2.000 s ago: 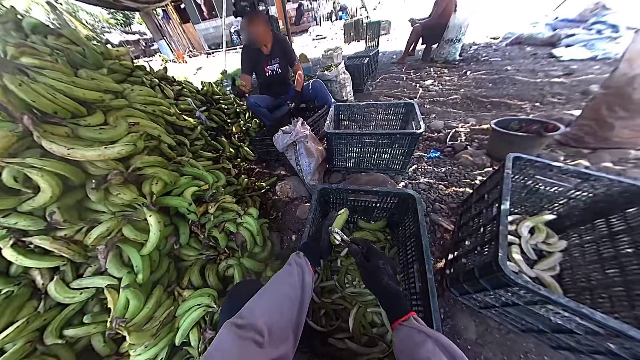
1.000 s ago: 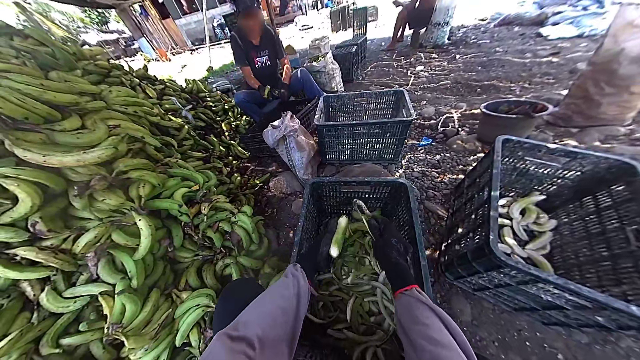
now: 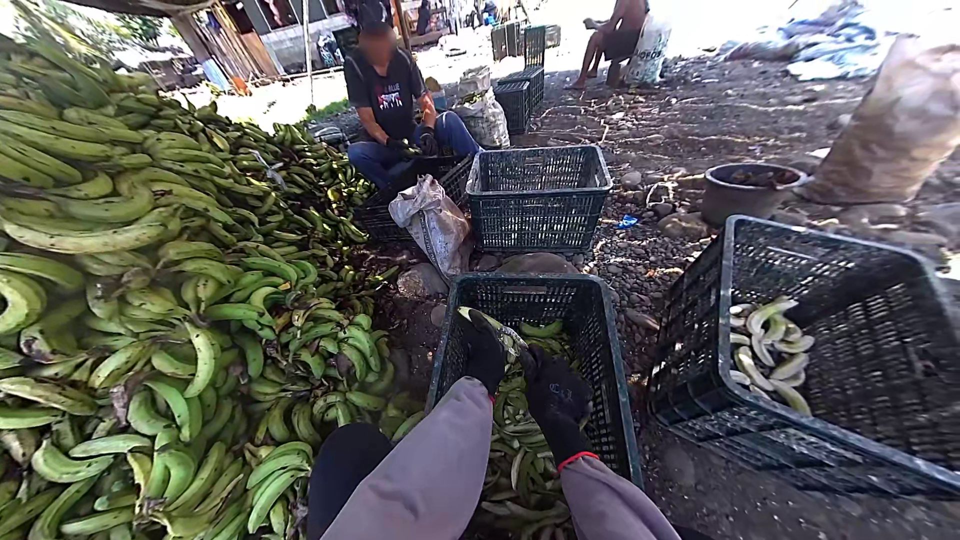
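Observation:
My left hand (image 3: 484, 349), in a black glove, grips a green plantain (image 3: 480, 319) whose pale tip points up and to the left. Close beside it, my black-gloved right hand (image 3: 555, 390) is closed around a small metallic tool (image 3: 513, 339), perhaps a knife or peeler, which meets the plantain. Both hands are over a dark plastic crate (image 3: 624, 420) that holds plantain peels (image 3: 517, 442). A large heap of green plantains (image 3: 172, 337) rises at the left. Peeled plantains (image 3: 772, 349) lie in another crate (image 3: 832, 442) at the right.
Across from me a seated person (image 3: 394, 105) in gloves works behind a crate (image 3: 538, 217) and a crumpled sack (image 3: 435, 225). Stones lie on the ground. A bucket (image 3: 750, 199) and a tall sack (image 3: 885, 127) stand at the back right, and another person (image 3: 619, 37) sits farther off.
Since one second ago the plantain has tilted from nearly upright towards the left, and my left hand has turned with it. The person across has lowered their hands since two seconds ago.

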